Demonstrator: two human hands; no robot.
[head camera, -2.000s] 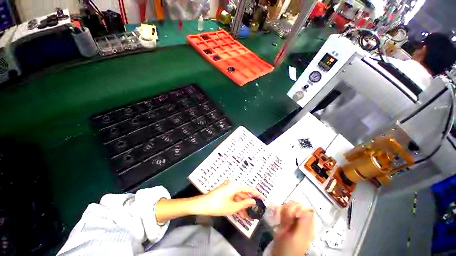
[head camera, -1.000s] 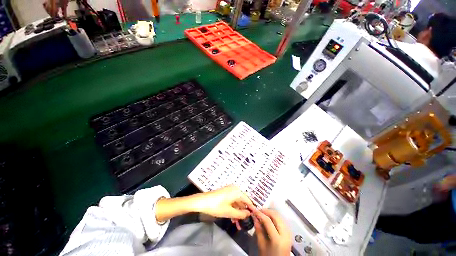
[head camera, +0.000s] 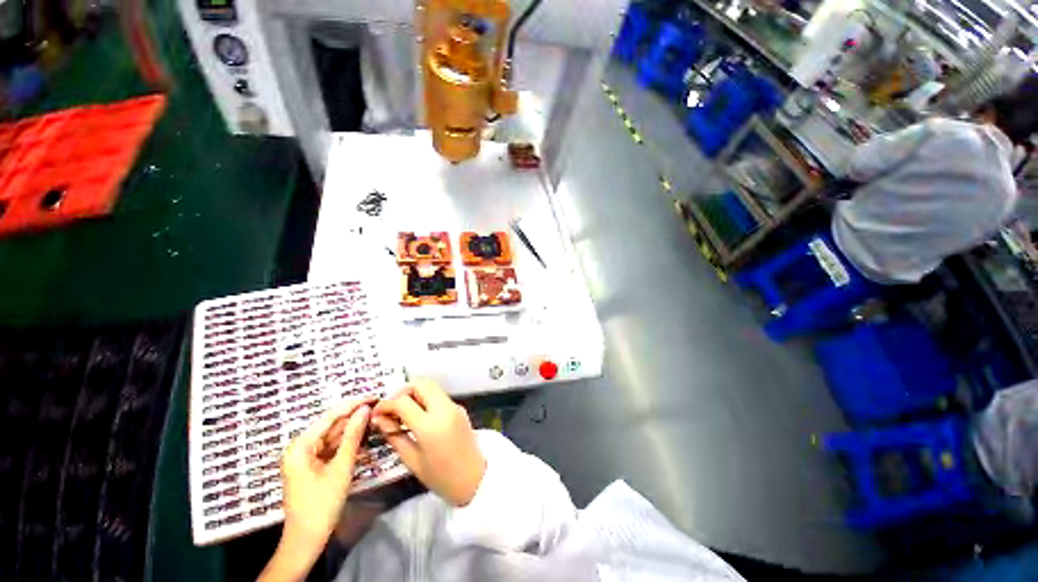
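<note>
My left hand (head camera: 321, 464) and my right hand (head camera: 435, 434) meet fingertip to fingertip over the lower right of the white parts tray (head camera: 245, 398). A small dark part, seemingly the round housing (head camera: 370, 439), shows between the fingers, mostly hidden by them. My left fingers pinch it. My right fingertips are against it, but their grip is too blurred to tell. The tray holds many rows of tiny dark-red and silver pieces. Four orange-brown fixture blocks (head camera: 428, 284) sit on the press bed; some hold black parts, and the front right one is paler.
The gold press head (head camera: 458, 97) hangs behind the blocks. A red button (head camera: 549, 371) is on the bed's front edge. Tweezers or a pen (head camera: 527, 242) lie right of the blocks. Black specks (head camera: 372, 204) lie behind them. A black blister tray (head camera: 85, 455) is left. People sit far right.
The view has swung right, bringing the whole press bed and the aisle into view. My hands are still together over the parts tray, with the dark part between them.
</note>
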